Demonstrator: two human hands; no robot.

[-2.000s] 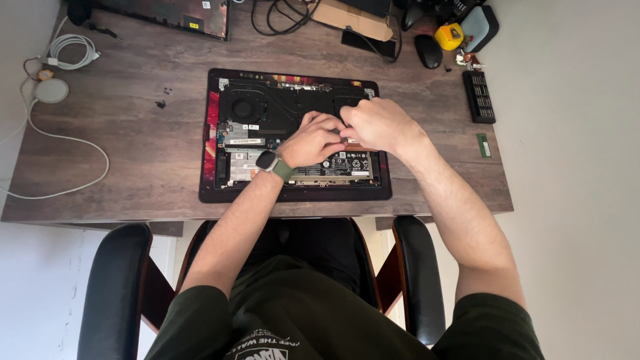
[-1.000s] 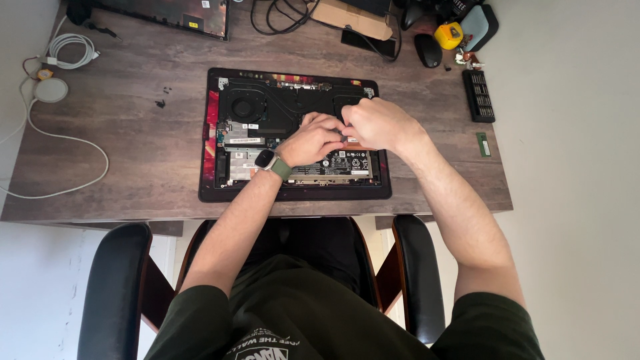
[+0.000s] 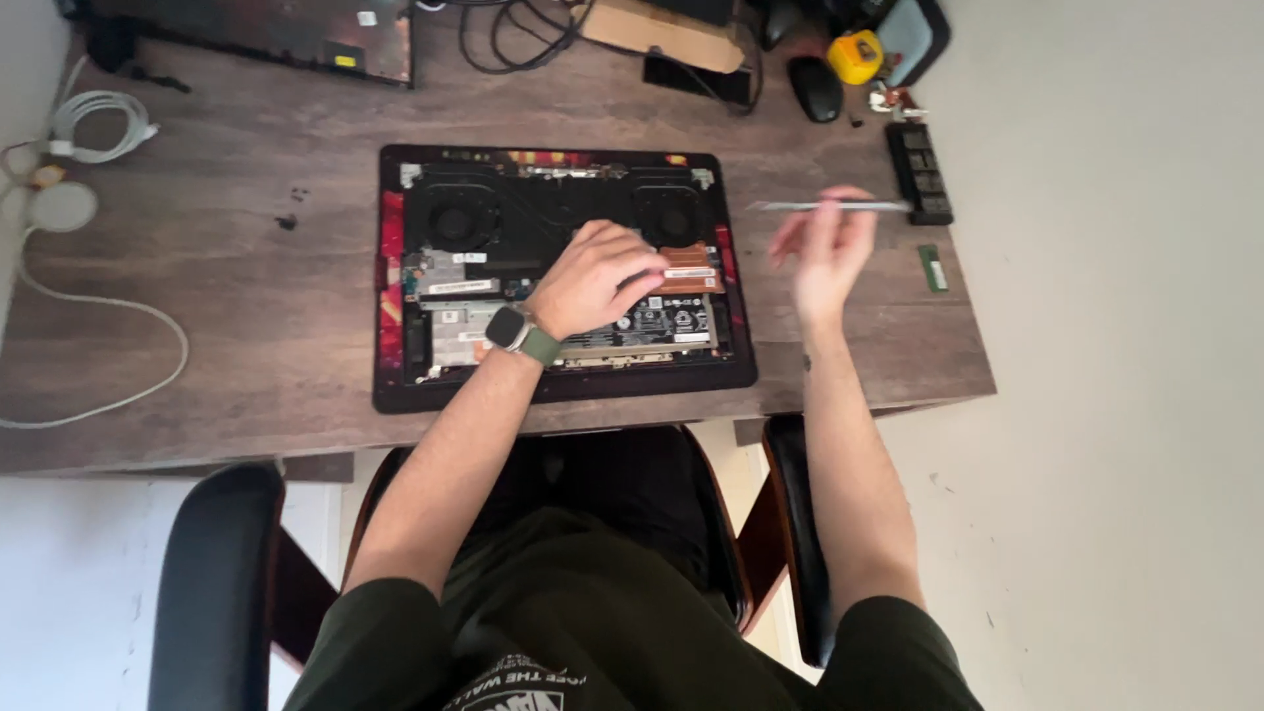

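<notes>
An opened laptop base (image 3: 553, 212) lies on a dark, colourfully printed mat (image 3: 392, 247), its fans, battery (image 3: 662, 321) and a copper-coloured cover (image 3: 691, 267) exposed. Over its middle is my left hand (image 3: 597, 281), fingers bent beside the left end of the copper-coloured cover; what lies under the fingertips is hidden. To the right of the mat, above the desk, my right hand (image 3: 829, 242) holds a thin, light-coloured tool (image 3: 859, 205) crosswise in its fingers. It looks like a slim screwdriver, blurred at its left end.
Small dark bits (image 3: 286, 222) lie left of the mat. A black bit case (image 3: 918, 173) and a green memory module (image 3: 932, 268) are at the right. Behind are a mouse (image 3: 816, 89), a yellow tape measure (image 3: 855, 56), black cables (image 3: 513, 39) and a dark panel (image 3: 296, 35). A white cable (image 3: 148, 306) curves at left.
My right hand has moved from the laptop to the right, off the mat, and the thin tool now shows in it. My left hand has stayed over the laptop.
</notes>
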